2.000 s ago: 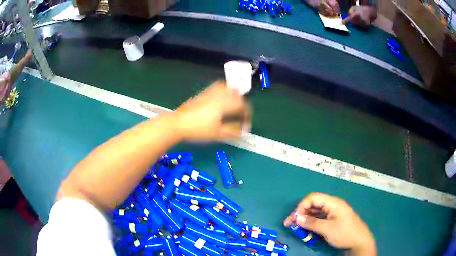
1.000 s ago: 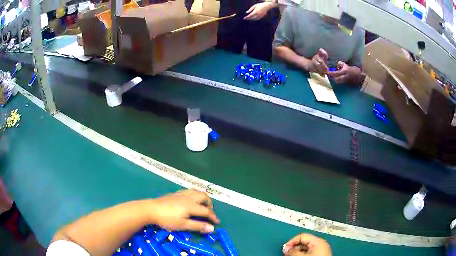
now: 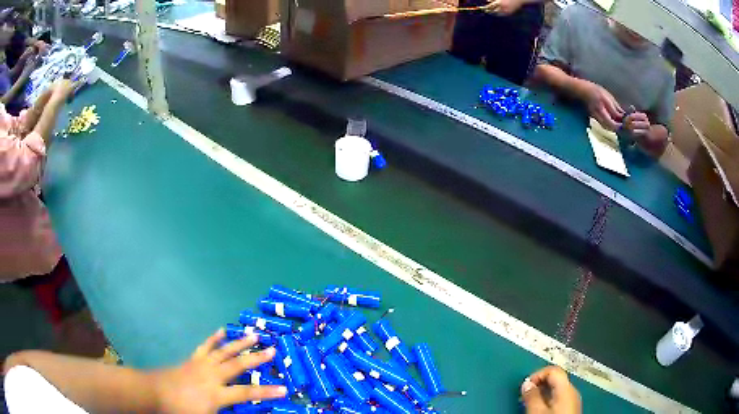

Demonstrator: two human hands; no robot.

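Note:
A heap of blue battery packs [image 3: 344,368] with pale labels lies on the green bench top in front of me. My left hand [image 3: 223,376] rests at the heap's left edge, fingers spread and holding nothing. My right hand [image 3: 551,392] is at the bottom edge to the right of the heap, partly cut off, with its fingers curled; whether it holds something cannot be told. A white housing [image 3: 352,158] stands on the conveyor with a blue battery pack [image 3: 378,158] at its right side.
The pale edge rail [image 3: 389,263] divides bench and conveyor. Other white housings lie on the belt at left [image 3: 243,91] and right [image 3: 674,344]. Cartons [image 3: 397,40] and workers are opposite. Another person [image 3: 28,186] is at the left, beside small yellow parts [image 3: 83,120].
My left hand moved from the housing on the belt back to the heap, and its fingers spread. The view turned leftward, showing more of the left bench. My right hand no longer shows a battery pack.

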